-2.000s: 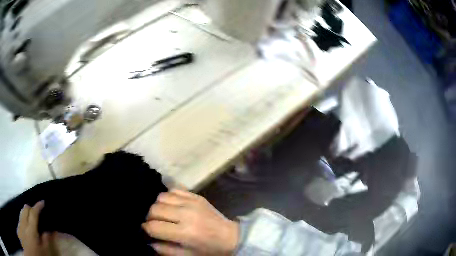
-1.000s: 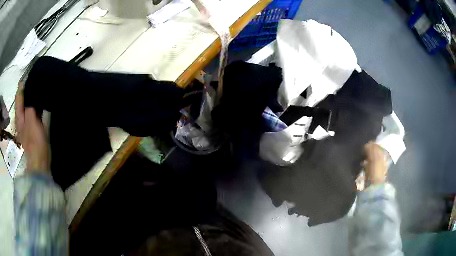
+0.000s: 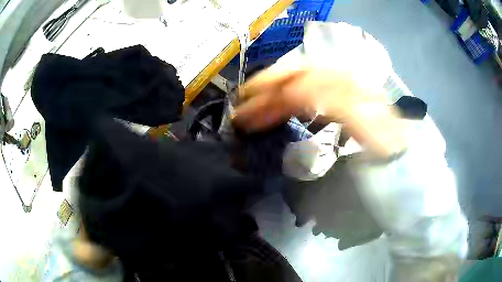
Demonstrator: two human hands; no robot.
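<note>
A black cloth [image 3: 110, 85] lies bunched on the white table at the left. A second dark cloth [image 3: 165, 193], large and blurred, is in front of my body, below the table edge. My left hand [image 3: 93, 253] is blurred and mostly hidden at the lower left edge of this cloth; its grip cannot be told. My right hand [image 3: 292, 99] is blurred, stretched leftward over the bundle beside the table, its fingers near dark cloth; whether it holds any cannot be told.
The bundle shows white wrapping [image 3: 347, 49] and grey-black cloth [image 3: 336, 204] beside the wooden table edge [image 3: 212, 69]. A blue crate [image 3: 292, 33] stands behind it. Dark snips or cords [image 3: 58, 25] lie at the table's upper left. Another blue crate [image 3: 470, 38] is at the upper right.
My right hand has moved left from the bundle's far side. My left hand has moved down, off the cloth on the table. Blurred dark cloth now shows in front of my body.
</note>
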